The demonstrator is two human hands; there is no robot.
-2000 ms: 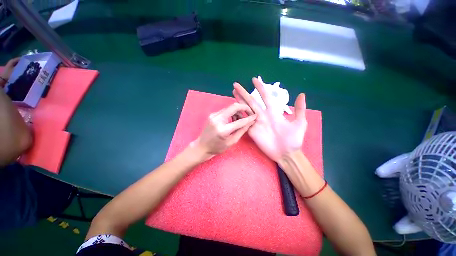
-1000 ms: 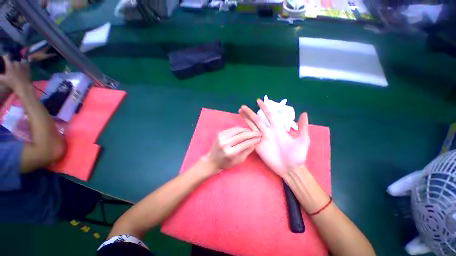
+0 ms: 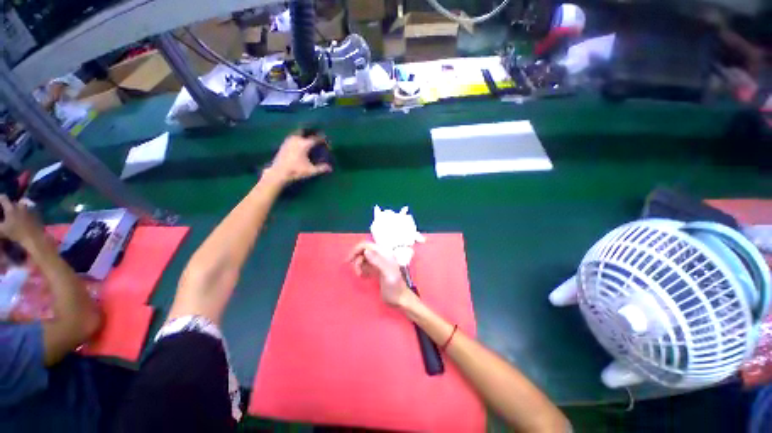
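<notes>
My left hand (image 3: 296,161) is stretched forward over the green bench, its fingers around a black device (image 3: 318,156), mostly hidden by the hand. My right hand (image 3: 383,269) is over the red foam mat (image 3: 355,355), fingers curled, beside the white cloth head (image 3: 394,230) of a padded hammer. The hammer's black grip (image 3: 429,348) lies on the mat, partly under my right wrist. Whether my right fingers hold a small part cannot be told.
A white fan (image 3: 669,304) stands at right. A white sheet (image 3: 491,149) lies farther back. At left are a parts box (image 3: 118,245), red foam pieces (image 3: 165,254) and a neighbour's arm (image 3: 63,279). A metal post (image 3: 76,156) slants at left; boxes and supplies line the back.
My left hand has left my right palm and reached forward and left to the black device. My right hand has turned and curled its fingers. The view has tilted up and shifted right.
</notes>
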